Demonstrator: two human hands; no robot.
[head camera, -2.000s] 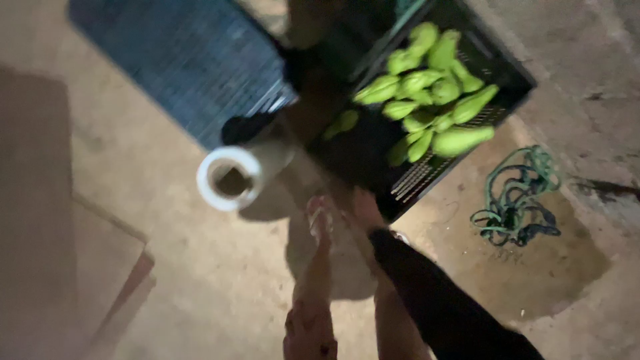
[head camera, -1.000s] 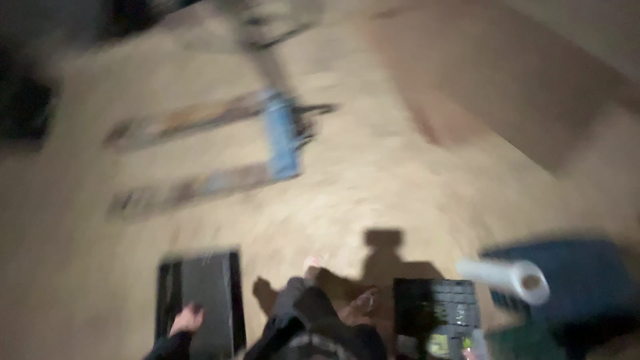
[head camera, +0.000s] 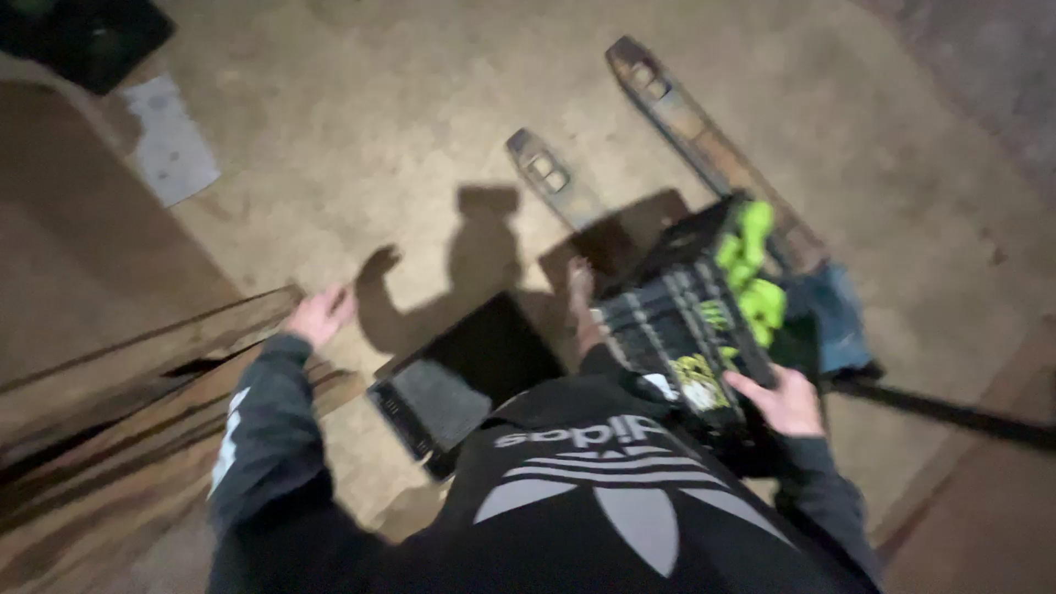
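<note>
My right hand (head camera: 784, 400) grips the rim of a black slatted plastic crate (head camera: 660, 322), which is tilted on its side against my body. Green, elongated vegetables (head camera: 755, 280) show at the crate's far right side; their exact kind is hard to tell through the blur. My left hand (head camera: 322, 313) is held out to the left with its fingers apart and nothing in it. Below and between the hands, a second black crate (head camera: 487, 355) stands on the floor, partly hidden by my black sweatshirt.
A pallet jack with worn forks (head camera: 701, 140) and a blue body (head camera: 833, 318) lies beyond the held crate. Stacked boards (head camera: 148, 412) are at the left. A pale torn sheet (head camera: 172, 140) lies on the floor near a dark crate (head camera: 91, 41) at the upper left.
The view has swung round strongly. My right hand now holds the tilted crate; one second ago my left hand was over the empty-looking black crate, and now it is raised away from it.
</note>
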